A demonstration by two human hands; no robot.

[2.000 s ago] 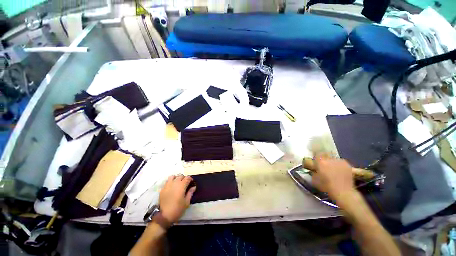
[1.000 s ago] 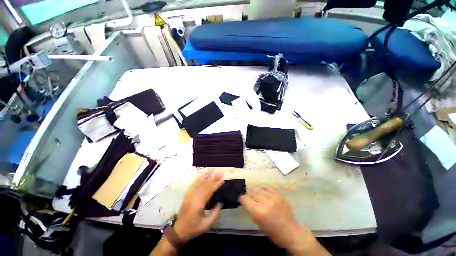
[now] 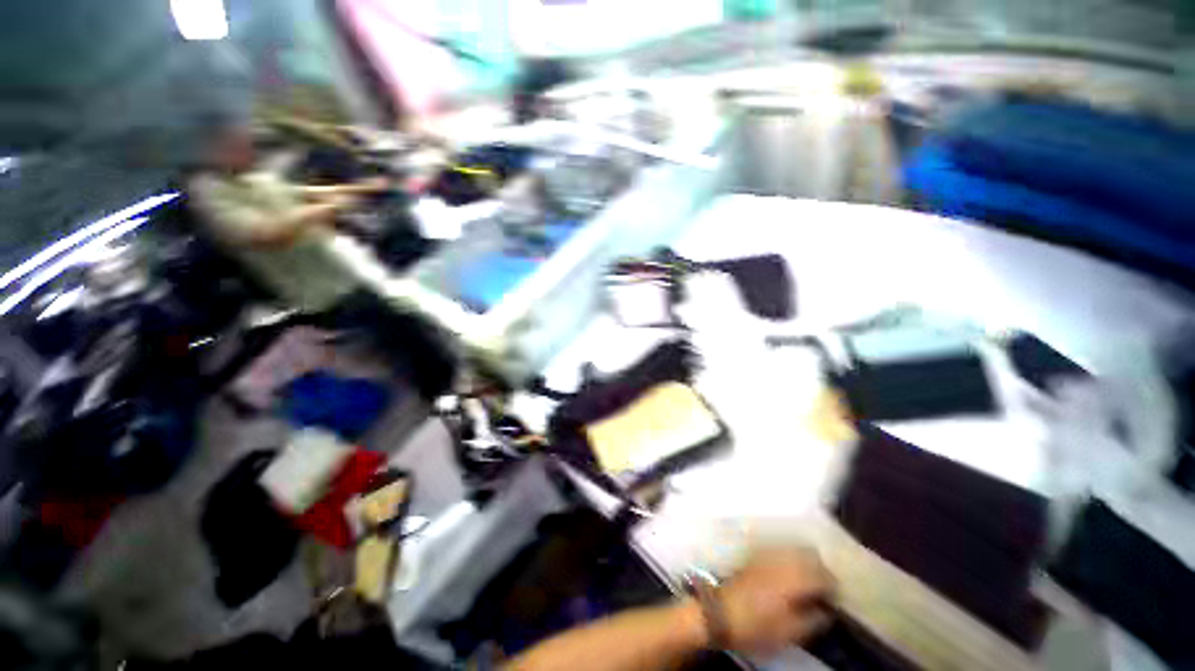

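Note:
The view is strongly blurred. My left hand (image 3: 773,600) is low on the right half, over the front of the pale table (image 3: 904,226), with a dark patch of cloth beside its fingers; whether it holds anything cannot be told. My right hand is out of the picture. The dark maroon stack (image 3: 937,518) lies right of my left hand, and a blacker stack (image 3: 1127,570) is at the right edge. A black piece on a white sheet (image 3: 921,385) lies behind the maroon stack. The iron is not in view.
A dark bundle with a tan rectangle (image 3: 653,433) lies on the table's left part, beside loose white sheets (image 3: 767,426). A grey-framed machine (image 3: 616,262) stands behind it. A person (image 3: 269,223) is at the far left. Red, white and blue cloths (image 3: 343,496) lie lower left. A blue padded form (image 3: 1062,184) is back right.
The view has swung left, so the table now sits at the right. My right hand and the iron have left the picture. The person and cloths at left have come into view.

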